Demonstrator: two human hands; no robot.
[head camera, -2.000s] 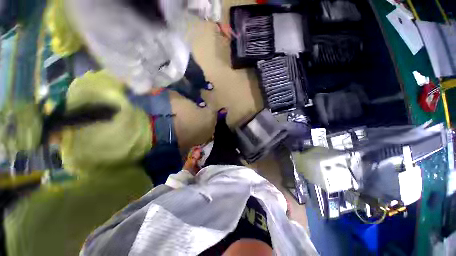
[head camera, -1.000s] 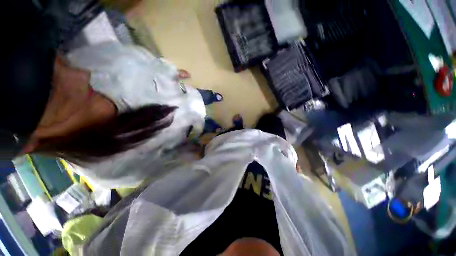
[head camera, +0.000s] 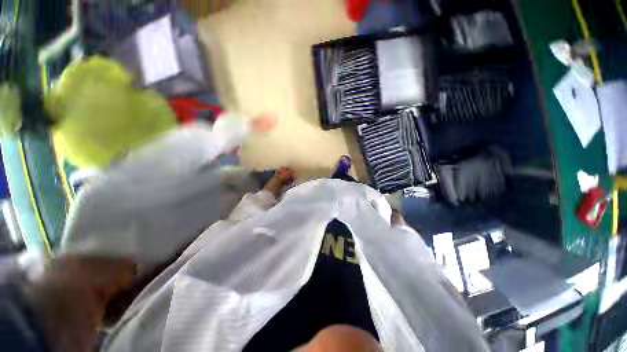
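Observation:
My left hand (head camera: 280, 180) is small and blurred beyond my white sleeve; I cannot make out its fingers or anything in it. Only a sliver of my right hand (head camera: 397, 218) shows at the smock's right edge. Ahead on the floor stands a black crate (head camera: 319, 88) packed with upright grey slabs (head camera: 356, 84), with a pale flat sheet (head camera: 401, 71) beside them. A second group of grey slabs (head camera: 386, 152) stands nearer to me. Neither hand touches the crates.
More dark crates with grey stacks (head camera: 474, 93) stand to the right. A green bench (head camera: 574, 165) with papers and a red object (head camera: 592, 207) runs along the right. Equipment (head camera: 522, 275) is at lower right. A person in white (head camera: 151, 199) is close on the left, near a yellow-clad person (head camera: 103, 110).
The view has turned and shifted. The white-clad person now appears lower at the left, and a yellow-clad person shows at upper left. My left hand has come into clearer view beyond the sleeve.

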